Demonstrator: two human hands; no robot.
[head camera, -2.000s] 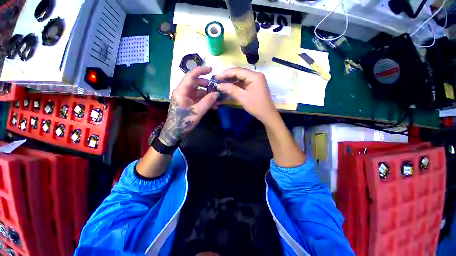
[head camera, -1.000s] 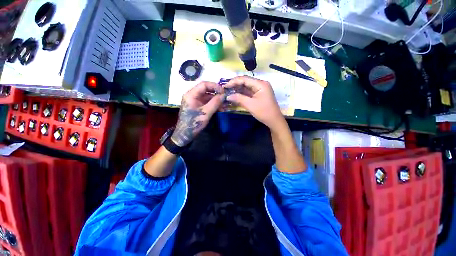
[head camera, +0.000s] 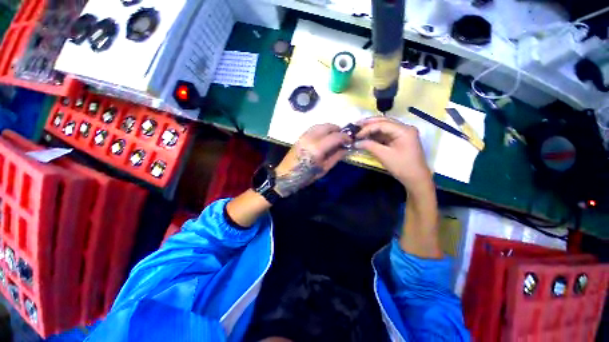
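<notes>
A small dark shiny unit (head camera: 350, 131), likely a smartwatch unit, is held between the fingertips of both hands over the paper's front edge. My left hand (head camera: 316, 152) grips it from the left. My right hand (head camera: 395, 148) grips it from the right. The fingers hide much of the unit. The electric screwdriver (head camera: 386, 63) hangs nose down just behind my right hand, its tip apart from the unit. A black octagonal bezel (head camera: 303, 99) lies on the white paper to the left. A green roll (head camera: 341, 73) stands upright behind.
A dark stick (head camera: 437, 123) and a yellowish blade tool (head camera: 466, 127) lie at right. A white vented box (head camera: 150, 60) with black rings stands left. Red trays (head camera: 115, 137) fill the left; more red trays (head camera: 557, 294) stand lower right. A black fan (head camera: 559, 155) sits far right.
The whole view has shifted and tilted, so the bench appears further right. Both hands still hold the small unit together, now close to the screwdriver's nose. The bezel and roll keep their places on the paper.
</notes>
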